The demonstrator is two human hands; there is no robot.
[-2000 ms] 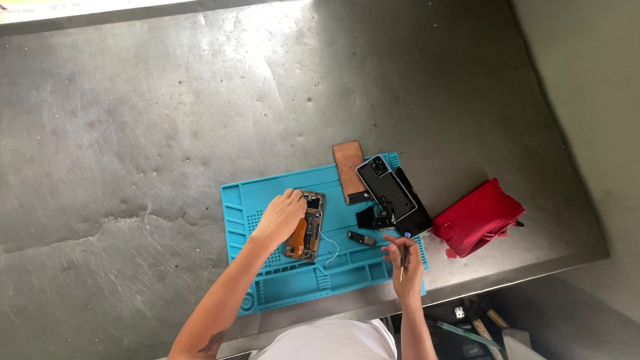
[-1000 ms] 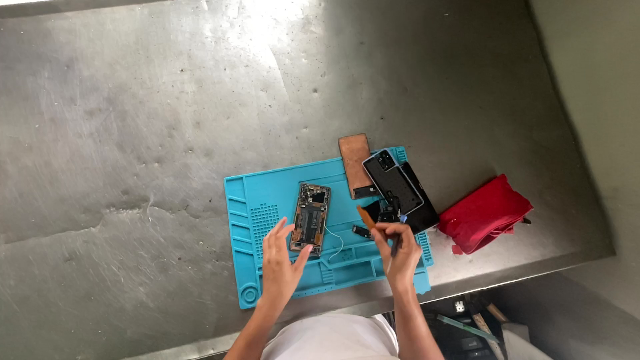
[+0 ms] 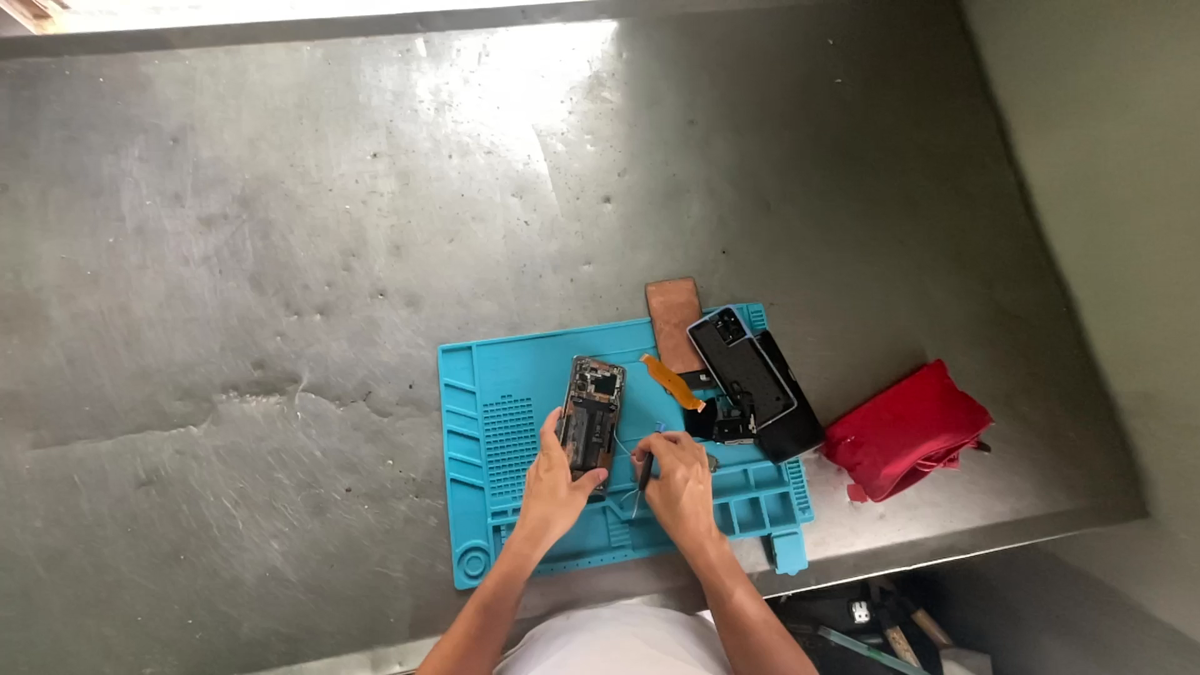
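Note:
An opened smartphone with its battery and boards bare lies over the blue silicone repair mat. My left hand grips its lower part, fingers along the left edge and thumb at the bottom right. Just to the right, my right hand holds a slim dark tool, its tip hard to make out. A thin pale cable runs between phone and hand. An orange flex cable rests on the mat above my right hand, beside small black phone parts.
A phone back cover overlaps a black flat piece at the mat's right. A brown flat case crosses the mat's top edge. Further right on the metal table sits a red pouch. Tools lie below the table's edge.
The orange flex cable, on the phone at first and then in my right hand, now lies on the mat. My left hand has taken hold of the phone; my right hand now has a dark tool.

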